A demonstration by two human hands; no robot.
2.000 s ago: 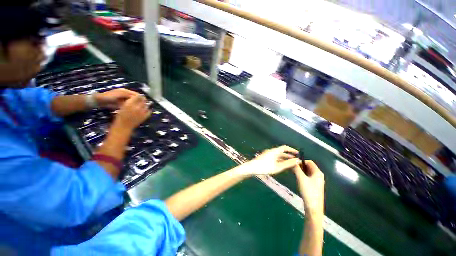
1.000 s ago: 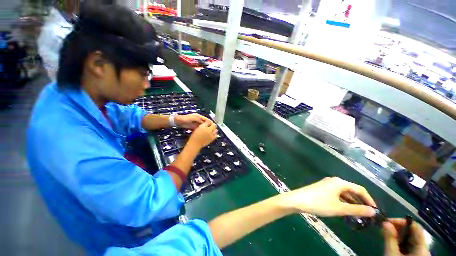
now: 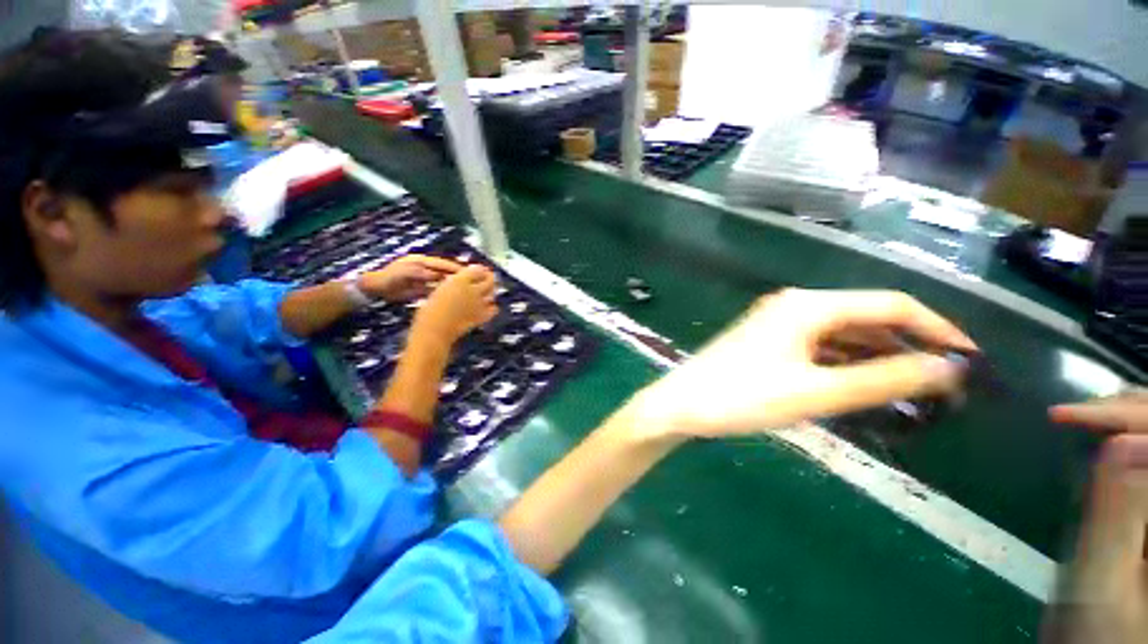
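My left hand (image 3: 793,365) is stretched over the white rail and belt. Its thumb and forefinger pinch a small, blurred dark assembly (image 3: 959,370) with a silvery bit. Another dark lump (image 3: 909,409) with a shiny spot shows just below the fingers; whether it rests on the belt is unclear. My right hand (image 3: 1114,472) is blurred and cut off by the right edge, a short way right of the left hand. No tool is visible in it, and what it holds cannot be told.
A worker in blue (image 3: 202,466) sits at left, hands over a black pocketed tray (image 3: 554,359). A small unit (image 3: 640,291) lies on the green belt (image 3: 730,271). A white rail (image 3: 881,484) divides belt and bench. Beyond stand a post (image 3: 463,138), clear trays (image 3: 806,164) and black trays (image 3: 1127,296).
The view has turned and shifted. My hands are further apart than two seconds ago, when they nearly touched. The dark stick seen by my right hand no longer shows.
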